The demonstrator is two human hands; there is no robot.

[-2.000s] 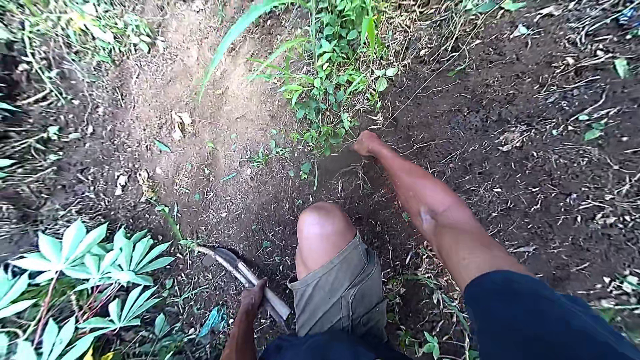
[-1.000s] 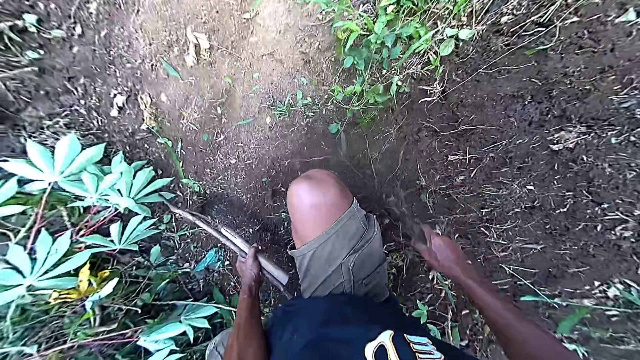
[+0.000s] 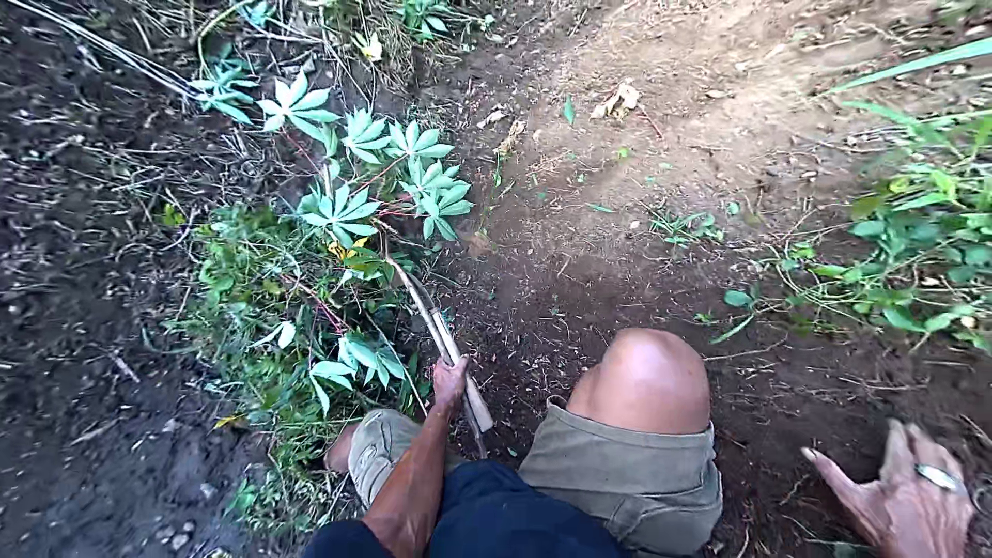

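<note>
My left hand (image 3: 449, 381) is closed around a pale wooden handle (image 3: 471, 387) and a thin woody stem (image 3: 428, 314), left of my bent knee. The far end of what I hold reaches up toward a plant with palm-shaped leaves (image 3: 341, 211); where the stem ends among them cannot be told. At the lower right is my right hand (image 3: 903, 488), fingers spread, with a ring on one finger and nothing held. It is low over or touching the dark soil (image 3: 783, 418); which one is unclear.
Green weeds (image 3: 922, 263) grow at the right, beyond my right hand. Low grassy plants (image 3: 256, 310) stand left of my left arm. A dry leaf (image 3: 618, 101) lies on the bare soil ahead. Long pale stalks (image 3: 108, 48) lie at the upper left.
My right hand has moved from the soil by the weeds back toward my right side, and its fingers are now spread. My left hand keeps its hold. The view has swung left.
</note>
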